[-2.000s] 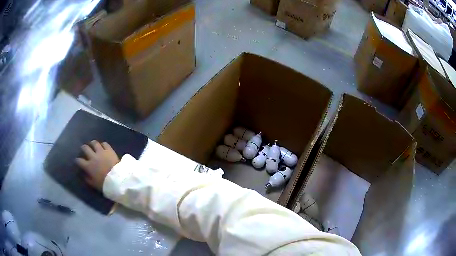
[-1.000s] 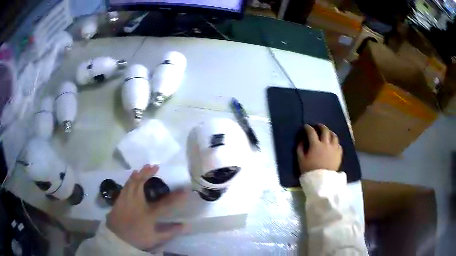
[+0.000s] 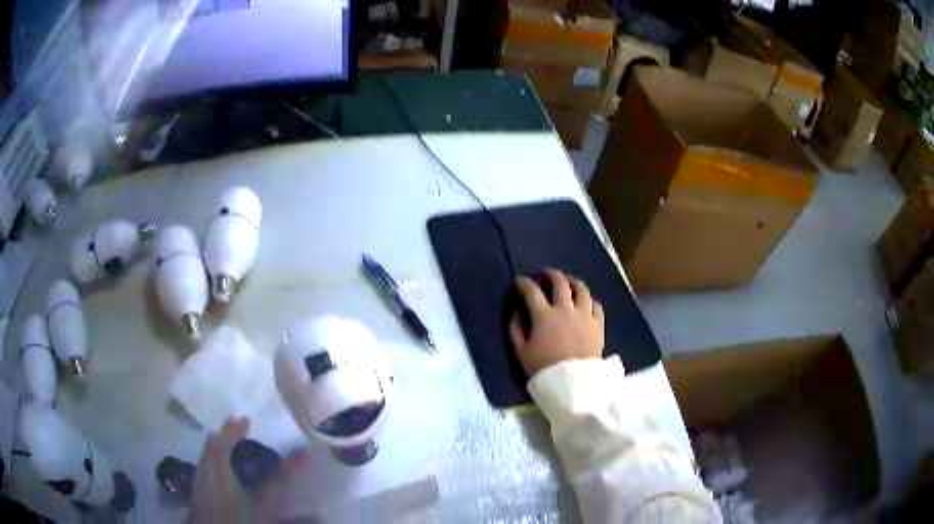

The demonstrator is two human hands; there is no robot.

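Observation:
My right hand (image 3: 561, 330) rests over a small black mouse (image 3: 520, 307) on the black mouse pad (image 3: 481, 276). My left hand (image 3: 223, 479) is blurred at the bottom, fingers apart, beside an empty black socket (image 3: 254, 463) of the socket strip (image 3: 405, 501). I see nothing in it. A white bulb camera (image 3: 333, 374) stands in the socket to its right, black lens face low towards me. Another bulb camera (image 3: 61, 450) stands at the strip's left end. A second empty socket (image 3: 175, 475) lies left of my left hand.
Loose white bulb cameras (image 3: 234, 241) with silver screw bases lie at the table's left. A white tissue (image 3: 223, 381) and a pen (image 3: 397, 302) lie mid-table. A lit monitor (image 3: 241, 46) stands at the back. Open cartons stand on the floor (image 3: 696, 220), one low right (image 3: 799, 409) holding white items.
The view has swung from the floor cartons back to the table, then a little further right and up. My left hand has come into view and stays by the sockets. My right hand stays on the mouse.

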